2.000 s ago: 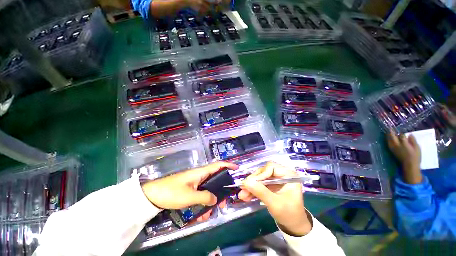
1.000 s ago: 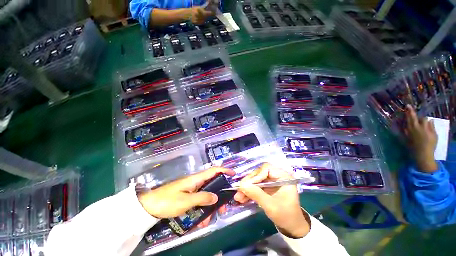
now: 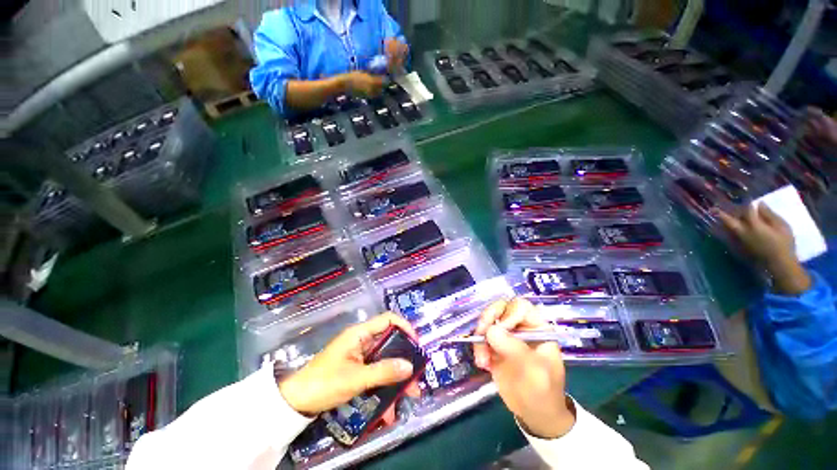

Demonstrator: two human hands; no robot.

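Observation:
My left hand (image 3: 341,369) holds a black phone unit (image 3: 396,356) above the near end of a clear blister tray (image 3: 353,223); its lower end shows small blue and silver parts. My right hand (image 3: 523,363) holds thin pale tweezers or a pry stick (image 3: 500,338) like a pen. The tool's tip points left, a little to the right of the unit, and they look apart. The tray holds black units with red edges in two columns; one left pocket near my left wrist has no black unit. Another unit (image 3: 450,364) lies under my hands.
A second filled tray (image 3: 725,312) lies to the right. Stacked trays (image 3: 174,174) stand far left and at the back. A part-filled tray (image 3: 170,367) is near left. A person in blue (image 3: 321,50) works opposite; another person's hand (image 3: 762,240) holds white paper at right.
The view has tilted up, showing more of the person opposite. My right hand and its tool have drawn away from the unit. The unit in my left hand is turned, showing its red edge.

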